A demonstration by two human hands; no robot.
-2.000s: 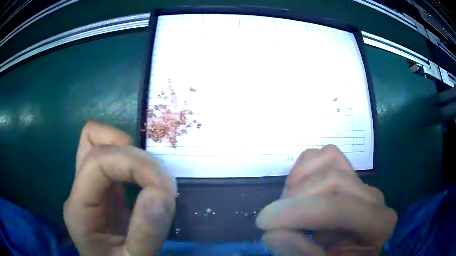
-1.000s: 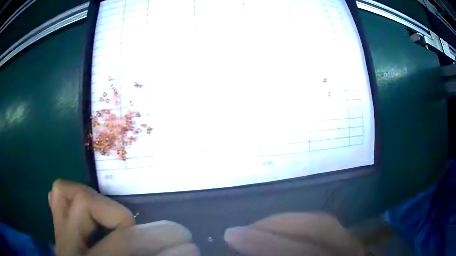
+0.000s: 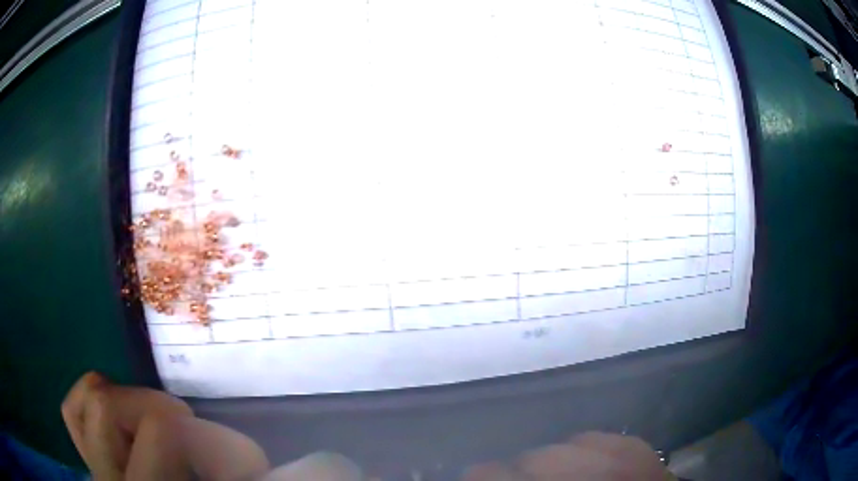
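Many tiny copper-coloured rings (image 3: 179, 268) lie heaped at the left of a white ruled sheet (image 3: 423, 188), and a couple lie apart at its right. The sheet lines a shallow tray with a thin black rim (image 3: 120, 141). A long dark grey housing (image 3: 395, 427) lies along the tray's near edge, blurred and cut off by the bottom of the picture. My left hand (image 3: 160, 437) is at its left end, fingers bent. My right hand (image 3: 583, 458) is over its near side, mostly cut off. What the fingertips hold is hidden.
A green work surface (image 3: 56, 207) lies around the tray. Silver rails (image 3: 56, 33) run at the upper left, with another rail and a small metal fitting (image 3: 833, 70) at the upper right. Blue sleeves (image 3: 818, 413) show at the lower corners.
The tray appears larger and lower in view. Both hands have moved down towards the bottom edge, the right one mostly out of the picture. The ring heap looks much the same.
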